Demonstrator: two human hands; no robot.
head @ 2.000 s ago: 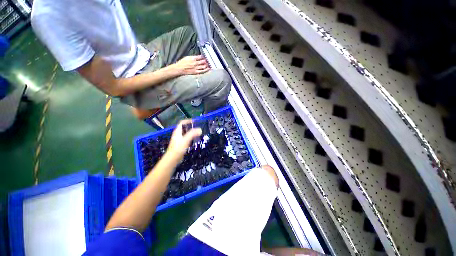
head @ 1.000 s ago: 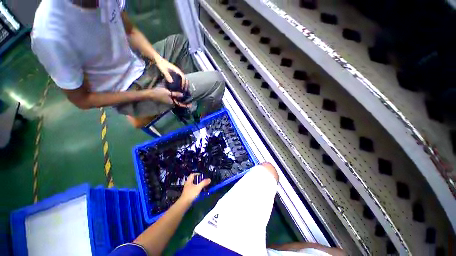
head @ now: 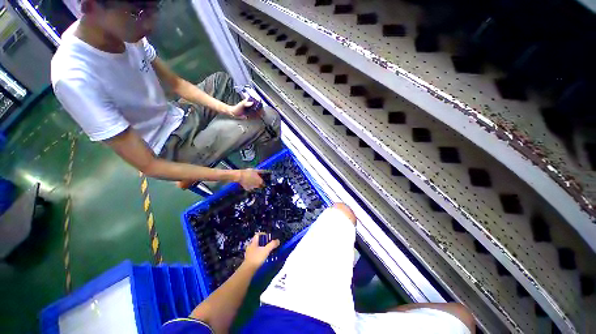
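Black power adapters with thin black cords (head: 229, 261) fill a blue bin (head: 187, 225) between me and a seated coworker. Blocks stand in rows along the bin's sides, and tangled cords lie in the middle with pale patches showing between them. My left hand (head: 259, 251) is at the bin's near side, with a dark block between thumb and fingers. My right hand is not in view.
The coworker (head: 108, 88) sits opposite, one hand in the bin, the other at the knee holding something dark. Perforated rack shelves (head: 366, 121) with dark squares and chipped edges rise on the right. Stacked blue bins (head: 163, 290) stand at lower left.
The coworker's hands have parted; one has reached down into the bin. My left hand stays at the near side with a dark block. The camera view has shifted slightly.
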